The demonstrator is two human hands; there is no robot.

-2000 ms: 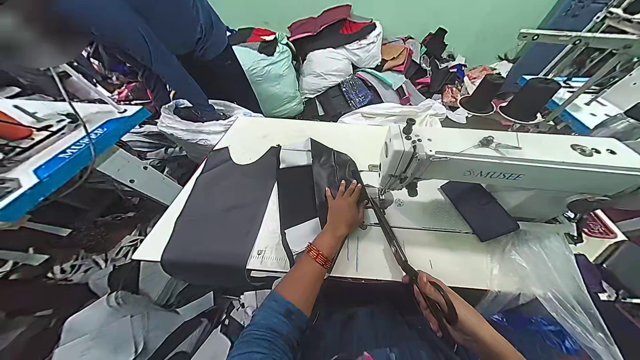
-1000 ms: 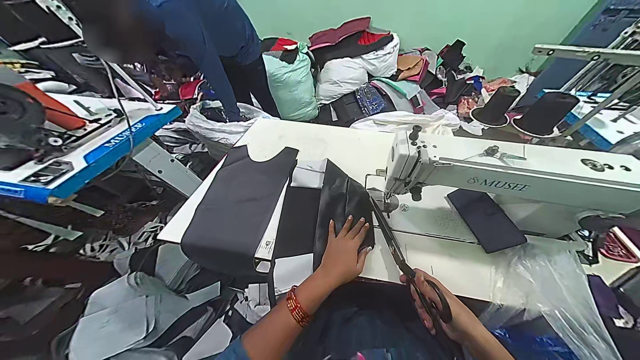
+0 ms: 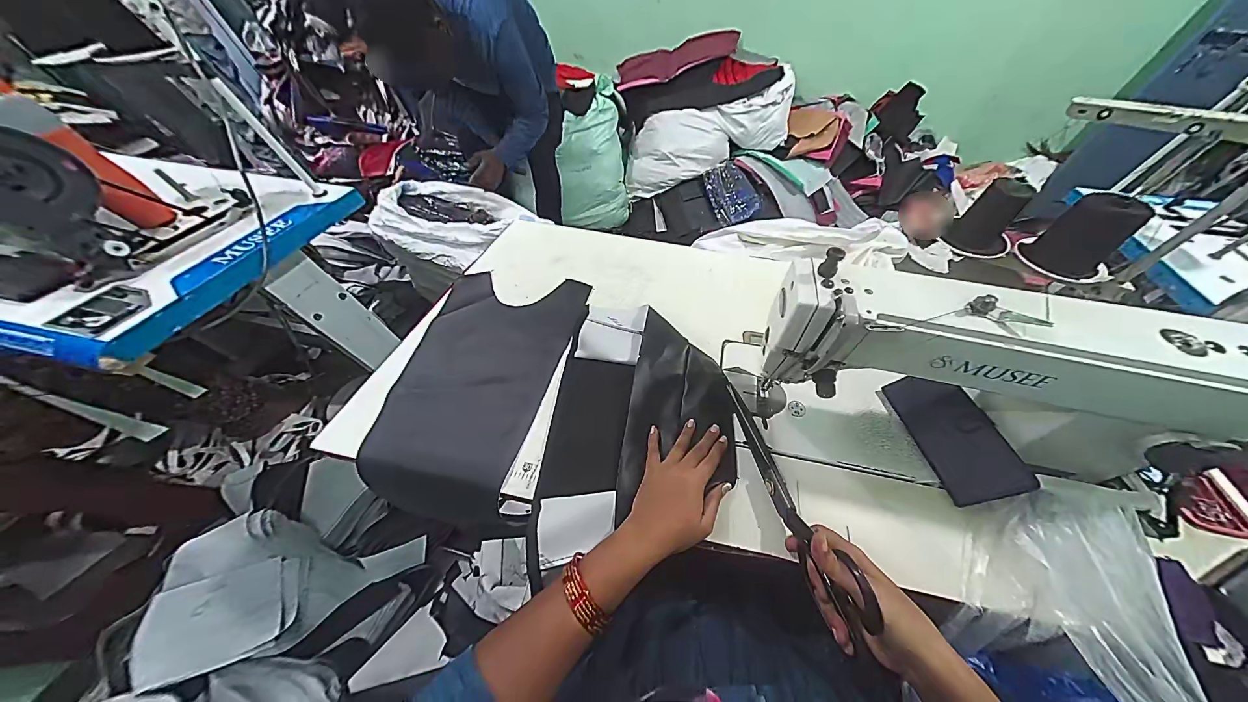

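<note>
My left hand (image 3: 680, 487) lies flat, fingers spread, on a glossy black fabric piece (image 3: 673, 390) and holds nothing. In my right hand (image 3: 853, 595) are the black handles of large fabric scissors (image 3: 777, 485), whose blades point up and left along the right edge of that fabric. Whether the blades are parted I cannot tell. Left of the glossy piece lies a matte black cut panel (image 3: 468, 409) with a curved notch at its top. Between them are a white ruler or strip (image 3: 534, 444) and a black piece with white patches (image 3: 585, 429). All rest on the white sewing table (image 3: 634, 263).
A sewing machine (image 3: 994, 336) stands at the right, its needle area close to the scissor tips. A folded dark cloth (image 3: 960, 441) and clear plastic (image 3: 1082, 575) lie beside it. Fabric scraps (image 3: 263, 595) heap at lower left. A person (image 3: 497, 88) bends over a white sack (image 3: 439, 229).
The left hand has shifted a little lower on the glossy fabric since two seconds ago, and the fabric's right edge has spread over. The scissors stay in the right hand.
</note>
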